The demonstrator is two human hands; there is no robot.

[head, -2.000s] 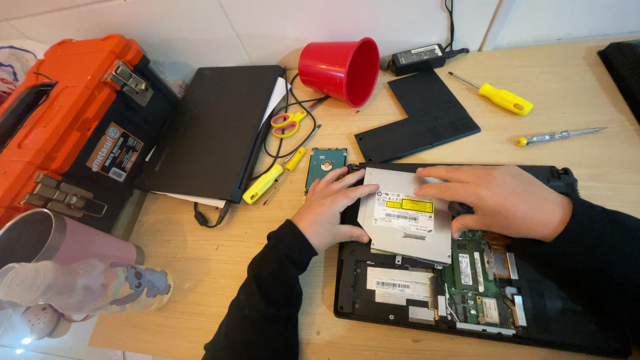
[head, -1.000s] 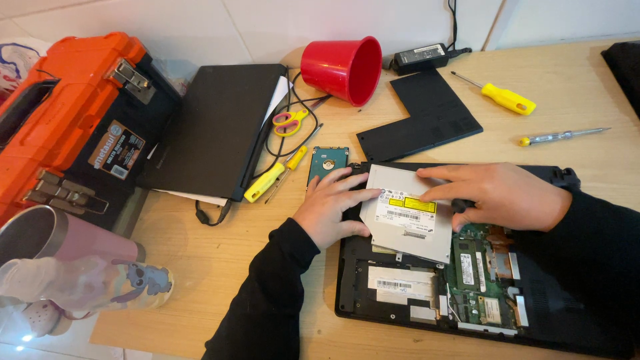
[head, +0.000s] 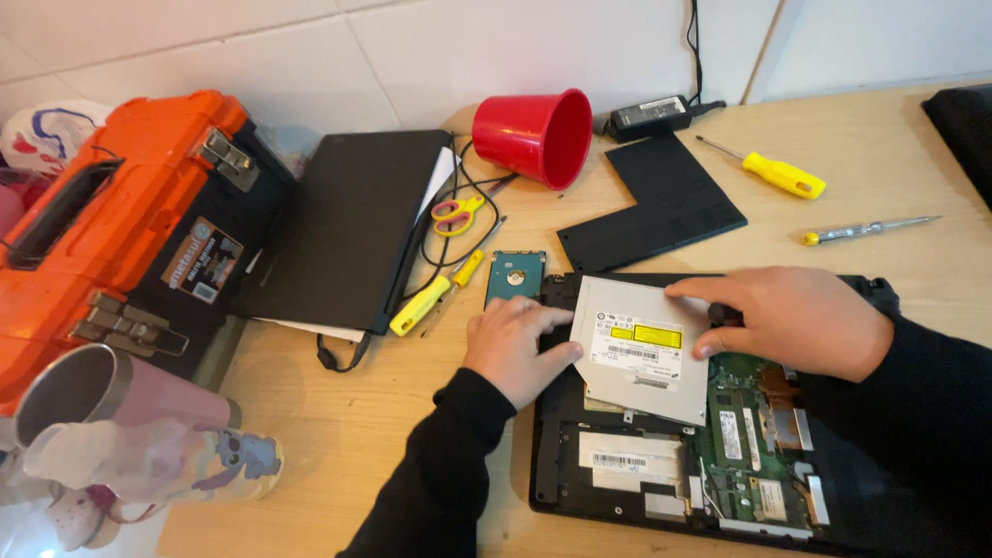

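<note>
A silver optical disc drive (head: 647,310) with a label lies tilted over the upper left part of an opened laptop base (head: 558,465). At its left edge is my left hand (head: 521,349), thumb and forefinger touching or close to the metal. My right hand (head: 790,318) has its forefinger on the drive's top right corner and its thumb at the right edge; a dark round tip, perhaps a tool handle, shows between them. The circuit board (head: 732,442) is exposed right of the drive. Beside the laptop, partly behind my left hand, lies a hard disk drive (head: 515,275).
Behind lie a black cover panel (head: 659,209), a power adapter (head: 649,118), a red bucket (head: 508,132), and yellow screwdrivers (head: 783,177). Scissors (head: 456,215), cables, a closed laptop (head: 349,225), an orange toolbox (head: 147,186), a pink tumbler (head: 155,391) and a bottle (head: 170,461) stand left.
The optical drive has turned slightly and its left edge now shows more. My left hand has drawn back to the left from its face. My right hand stays at the drive's right side.
</note>
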